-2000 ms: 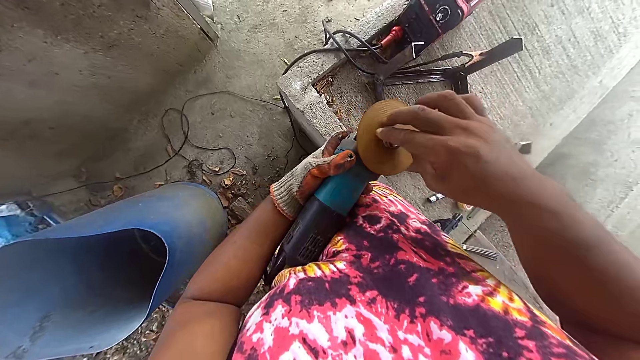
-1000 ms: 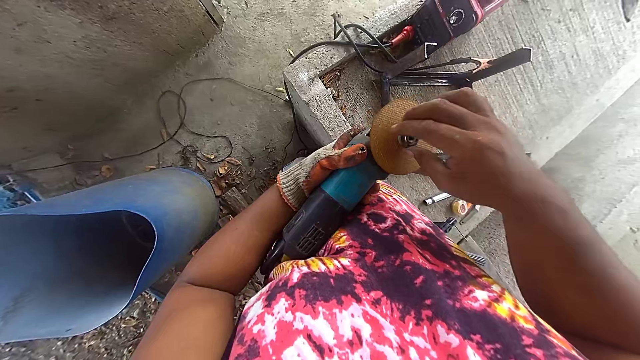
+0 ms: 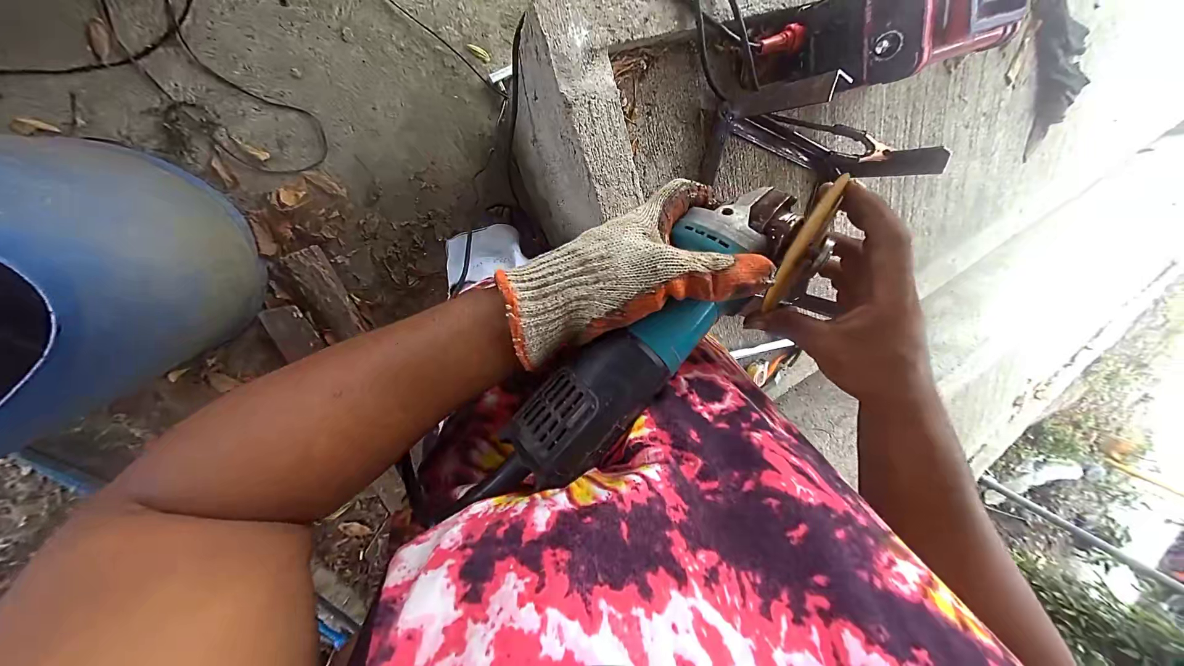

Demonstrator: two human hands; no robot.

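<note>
My left hand, in a knitted glove with orange coating, grips the teal and black angle grinder near its metal gear head. The grinder rests across my lap on tie-dyed cloth. A thin tan disc stands edge-on at the spindle end of the head. My bare right hand holds the disc, with fingers at its upper edge and outer face and the thumb at the lower edge. Metal shows at the disc's centre, partly hidden by the fingers.
A blue plastic barrel lies at the left. Beyond the grinder are a concrete block edge, a red and black machine with cables, and welded metal pieces. A black cable loops over the dirt floor among dry leaves and wood scraps.
The disc showed its broad face earlier and now appears edge-on, tilted away with the grinder head. My right hand has shifted from the disc's centre to its edge and outer side.
</note>
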